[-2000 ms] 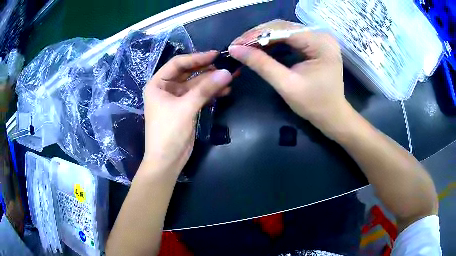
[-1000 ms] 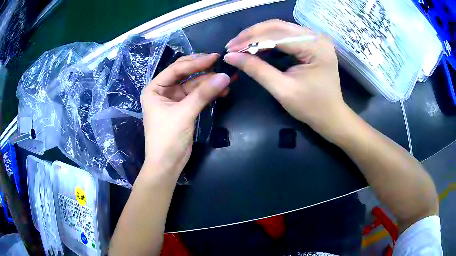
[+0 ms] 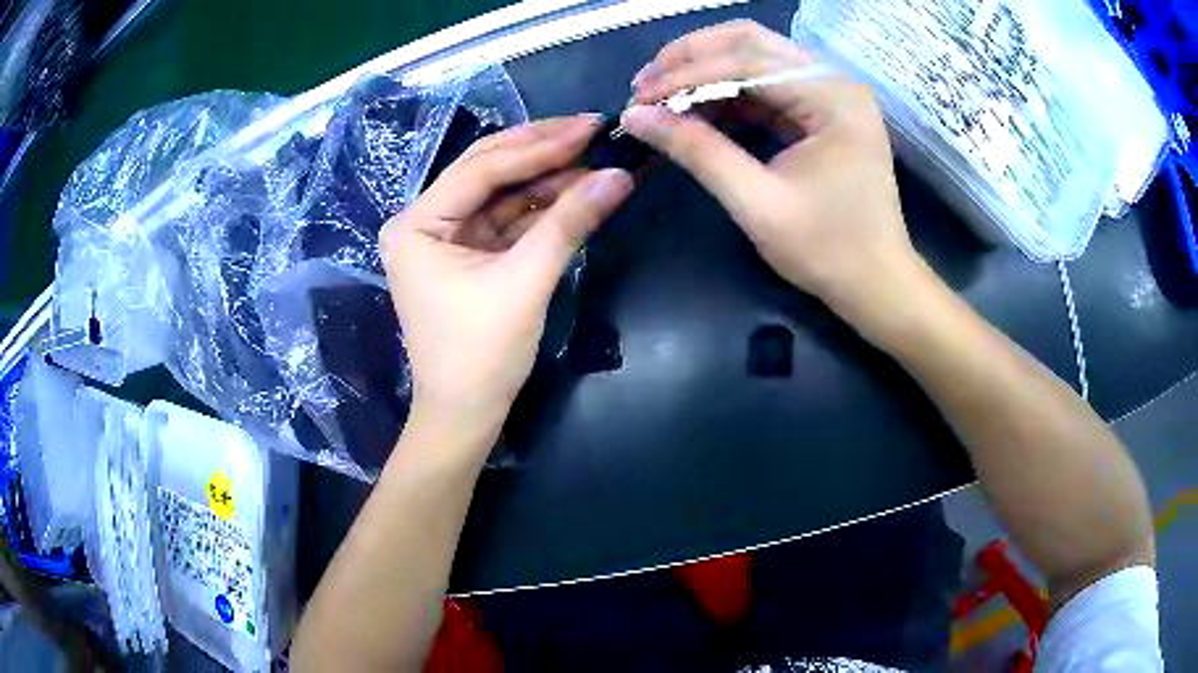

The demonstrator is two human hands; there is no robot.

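Observation:
My left hand pinches a small black block between thumb and fingertips, above the dark table. My right hand holds a white stem part between thumb and fingers. Its silver tip points left and meets the black block at the fingertips; how far it goes in cannot be told. Two more black blocks lie on the table below the hands, one at left and one at right.
A clear plastic bag with dark contents lies left. A clear tub heaped with white stems stands upper right. A labelled tub is lower left. A blue bin is at the right edge. The green conveyor belt runs behind.
Both hands have shifted slightly up and right, still holding the black block and white stem together. The labelled tub shows slightly further right.

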